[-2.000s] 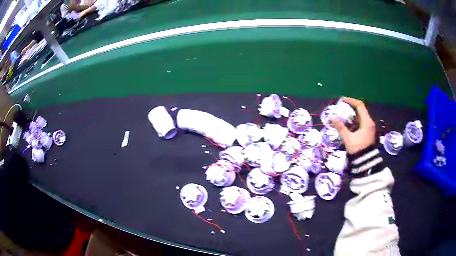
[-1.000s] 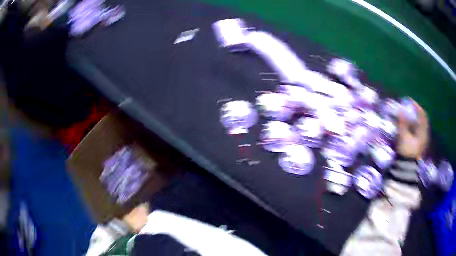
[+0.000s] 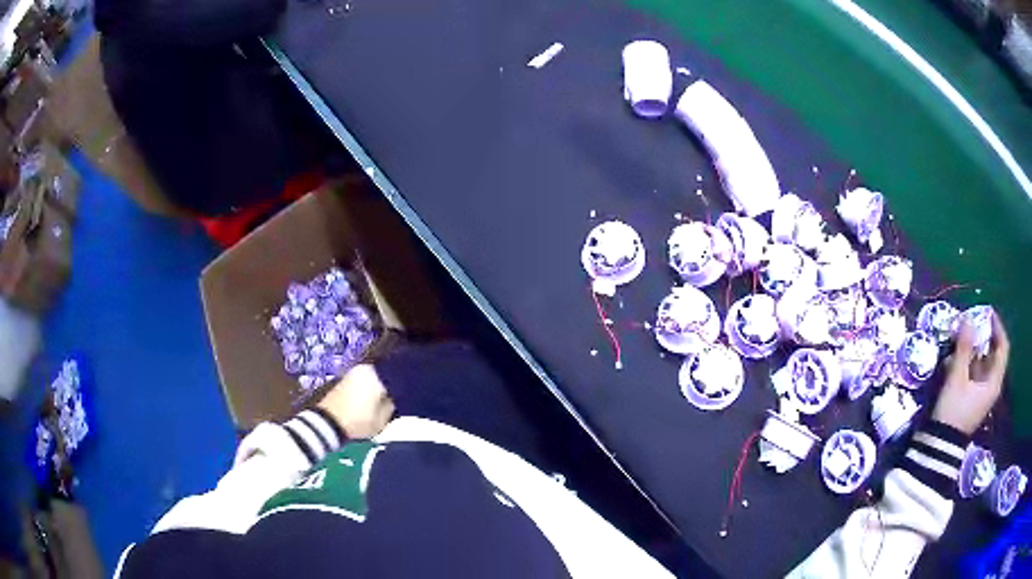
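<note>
My right hand [image 3: 973,379] is at the right side of the black work surface [image 3: 487,147], with its fingers closed around a lilac-white fan unit [image 3: 978,328]. Many fan units [image 3: 755,325] with thin red leads lie loose to its left. My left hand [image 3: 360,404] is at the near edge of an open cardboard box [image 3: 243,328] beside the table. Its fingertips are hidden at the pile of fan units [image 3: 323,328] in the box, so I cannot tell whether it holds one.
Joined sleeves [image 3: 730,147] and a separate housing sleeve [image 3: 647,79] lie at the back. A blue bin [image 3: 1002,556] is at the lower right. A person in dark clothing [image 3: 192,124] is at the upper left. The pale table edge [image 3: 498,322] runs between box and surface.
The view has turned left and down, bringing the box and my left hand into sight. My right hand still holds a fan unit at the right of the pile.
</note>
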